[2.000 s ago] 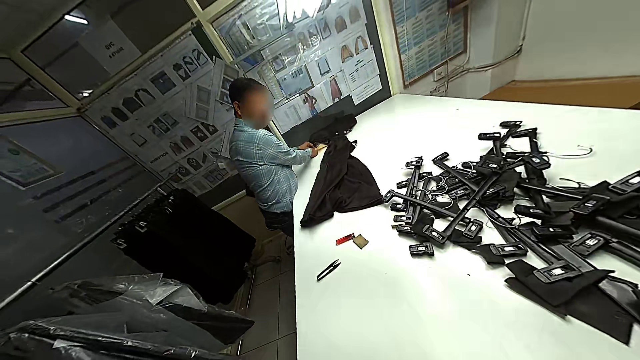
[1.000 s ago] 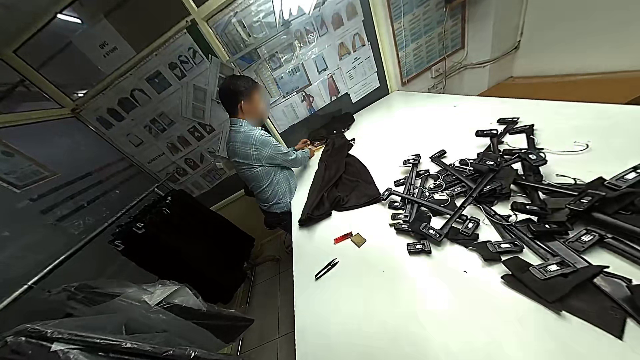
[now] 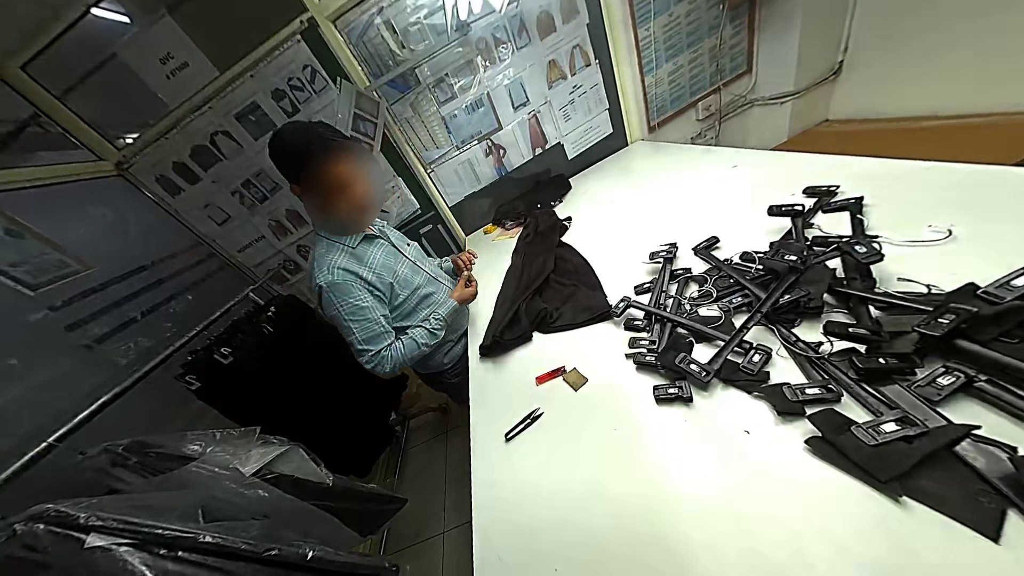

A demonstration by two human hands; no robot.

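Note:
Neither my left hand nor my right hand shows in the head view. On the white table point(image 3: 608, 496) lies a pair of black thread snips point(image 3: 524, 425). A red tool point(image 3: 550, 375), too small to name surely, lies beside a small tan square point(image 3: 574, 378). Behind them a black garment point(image 3: 552, 280) is spread near the table's left edge. A tangled heap of black clip hangers point(image 3: 744, 320) with white cords covers the right part of the table, with black fabric pieces point(image 3: 920, 472) at its front.
A co-worker in a checked shirt point(image 3: 376, 288) stands at the table's left edge, both hands close together. Black garments point(image 3: 296, 384) hang from a metal rail point(image 3: 104, 408) at left. Plastic-covered dark garments point(image 3: 208, 496) are at lower left. Garment sheets point(image 3: 512, 96) cover the wall.
The co-worker's hands have moved from the dark cloth at the back to in front of the chest. A loose black clip now lies apart below the hangers, as it did one second ago.

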